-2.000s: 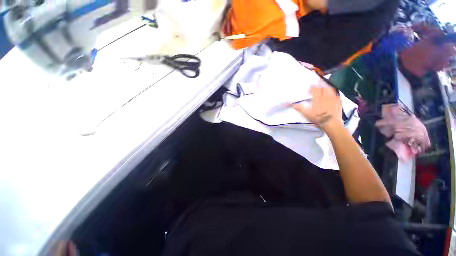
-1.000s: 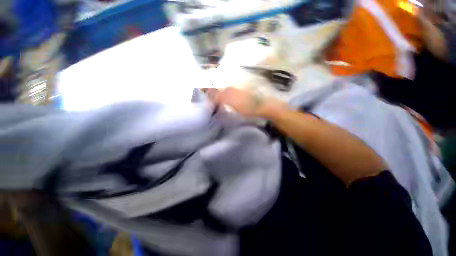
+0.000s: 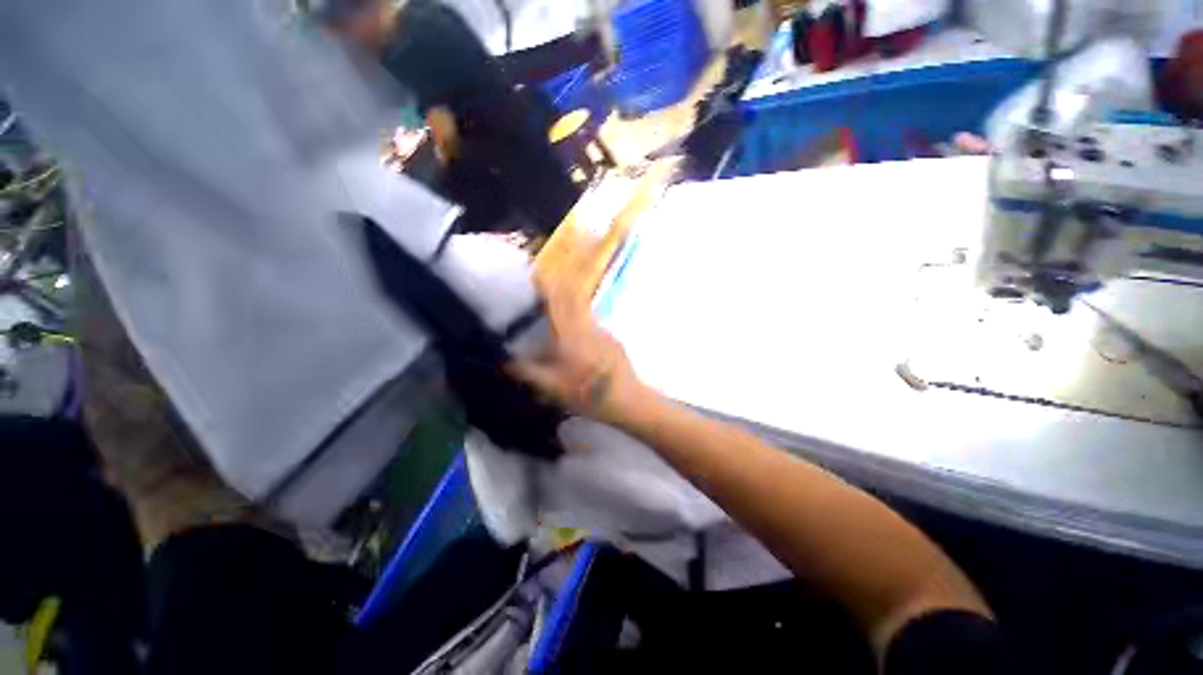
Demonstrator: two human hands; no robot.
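Observation:
A large fabric panel (image 3: 251, 251), pale grey with black parts and dark seam lines, hangs raised at the left. My right hand (image 3: 581, 369) grips its black part near the middle of the view, at the left end of the white table. My left forearm (image 3: 158, 462) shows behind the panel's lower left edge; the left hand itself is hidden by the fabric. More pale fabric (image 3: 633, 495) hangs below my right hand.
The white sewing machine (image 3: 1102, 198) stands on the table (image 3: 818, 290) at the right, with shears (image 3: 1141, 346) beside it. A person in dark clothes (image 3: 475, 119) is beyond the fabric. Blue basket edges (image 3: 416, 534) are below. A brown board (image 3: 600, 231) adjoins the table.
The view has swung left. The fabric, earlier low over the table edge and lap, is now lifted at the left. My right hand has moved from near the machine to the table's left end.

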